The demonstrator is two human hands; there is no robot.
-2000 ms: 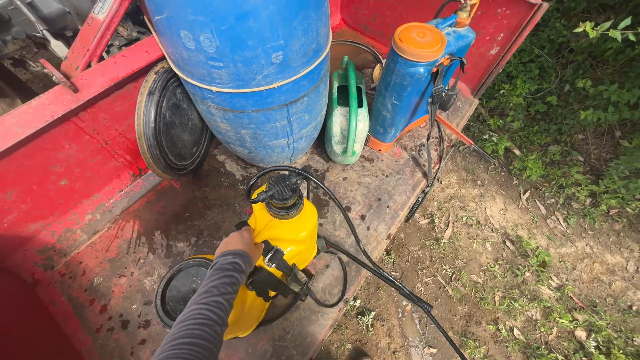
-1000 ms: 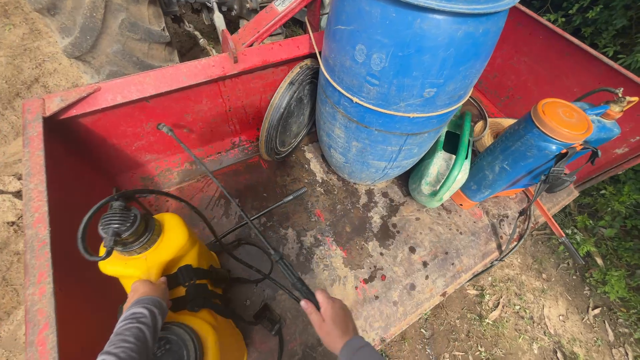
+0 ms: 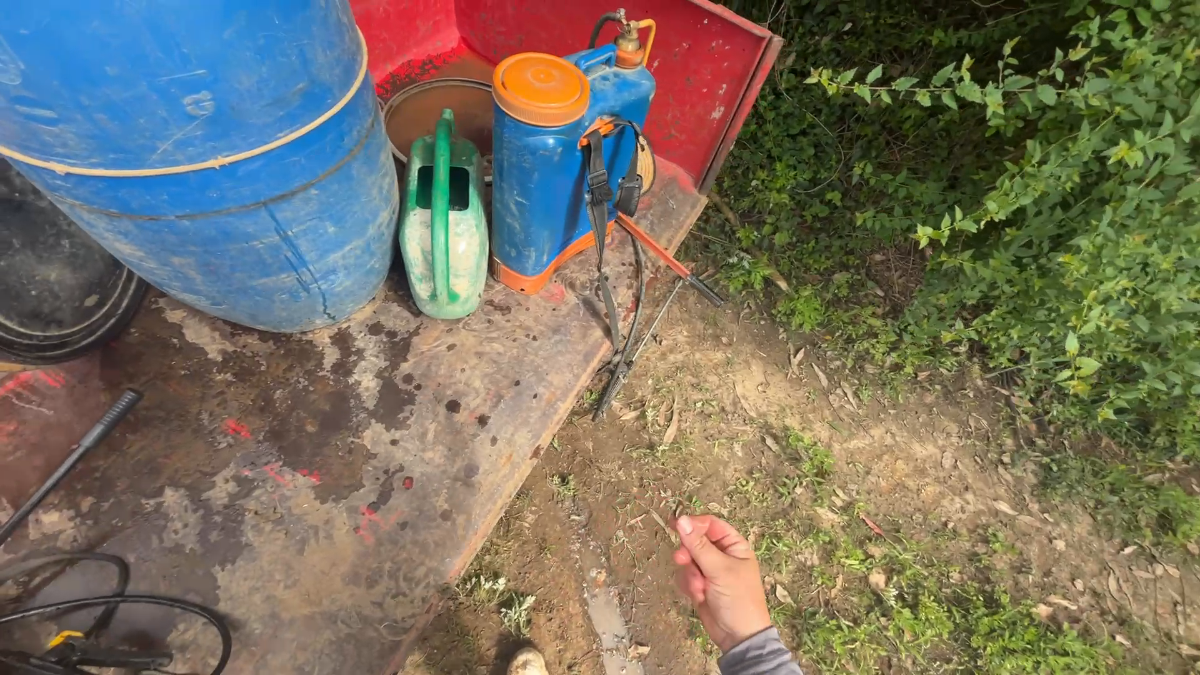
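My right hand (image 3: 720, 579) is over the dirt at lower centre, thumb against curled fingers; no held object can be made out. My left hand is out of view. At lower left on the trailer bed lie a black hose (image 3: 178, 605) and black fittings with a bit of yellow, and a black rod with a ribbed end (image 3: 105, 427). A green watering can (image 3: 445, 234) stands between a blue plastic barrel (image 3: 262, 230) and a blue backpack sprayer (image 3: 539, 187) with an orange lid. The sprayer's black straps and a thin wand hang over the bed's edge.
The red trailer wall (image 3: 694, 84) rises behind the sprayer. A round black lid (image 3: 56, 272) leans at far left. The worn metal bed (image 3: 375, 441) ends in a diagonal edge, with dirt beyond it and leafy bushes (image 3: 1078, 234) at right. A shoe tip shows at the bottom.
The view has swung right. My right hand, on the black wand one second ago, is now off it and over the ground. My left hand and the yellow sprayer's tank have left view.
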